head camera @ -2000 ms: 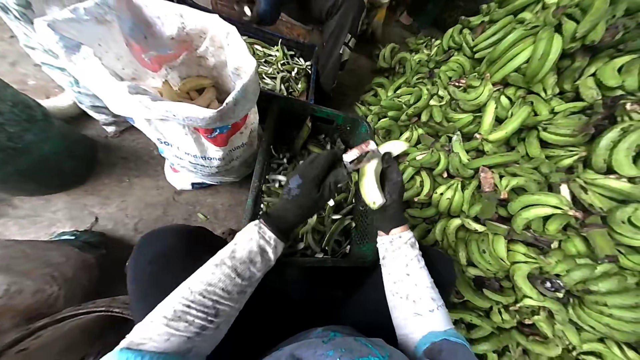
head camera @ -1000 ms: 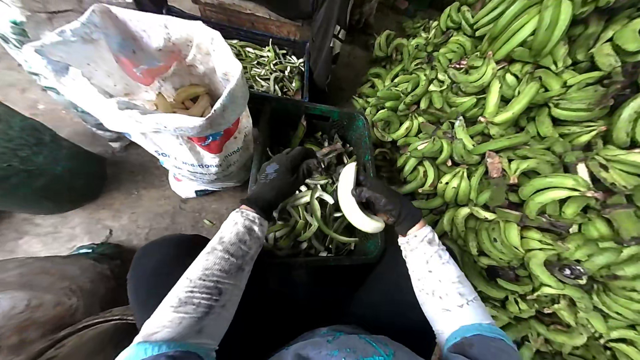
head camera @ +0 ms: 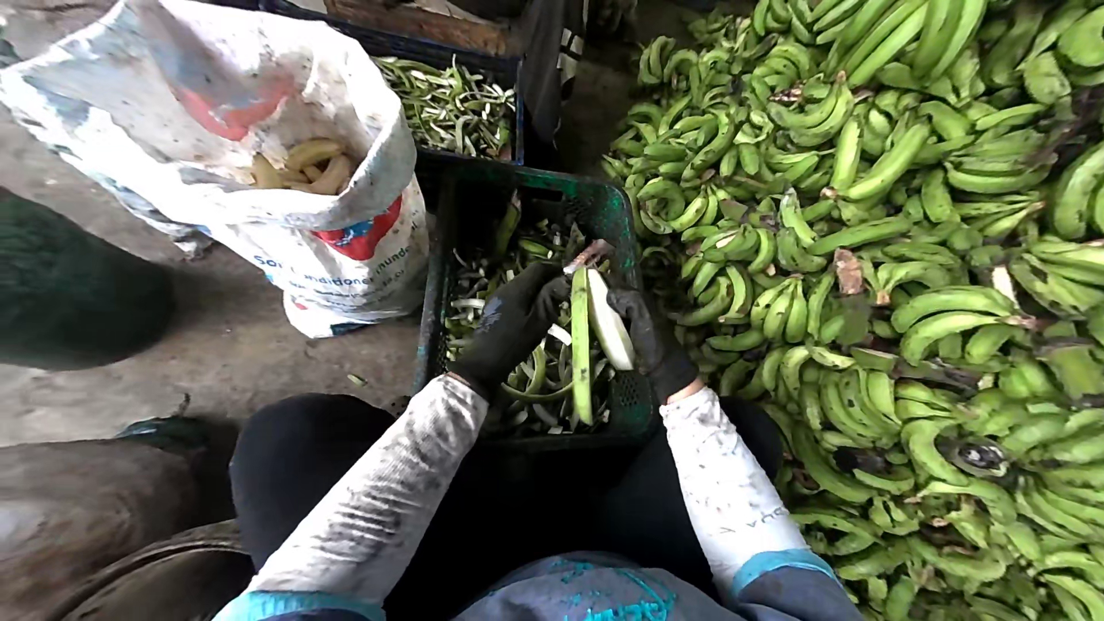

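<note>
Over a green plastic crate (head camera: 621, 226) of peels, my right hand (head camera: 651, 341), in a dark glove, grips a pale peeled plantain (head camera: 609, 321). Beside the fruit, a long green strip of peel (head camera: 581, 349) hangs down. My left hand (head camera: 516, 321), gloved too, is closed around something at the fruit's upper end. A brownish piece (head camera: 590, 256) shows by its fingertips; whether it is a tool or a stem I cannot tell. Peeled plantains (head camera: 315, 164) lie inside the white woven sack (head camera: 371, 185) at the left.
A large heap of green plantains (head camera: 802, 285) covers the floor on the right. Behind the crate stands a second crate (head camera: 520, 112) with peel strips. A dark green rounded container (head camera: 78, 276) is at the far left. Part of a person's dark clothing (head camera: 543, 65) shows at the top.
My left hand, apart from the plantain one second ago, is now against its upper end. The plantain has turned from a sideways curve to nearly upright, and a peel strip now hangs beside it.
</note>
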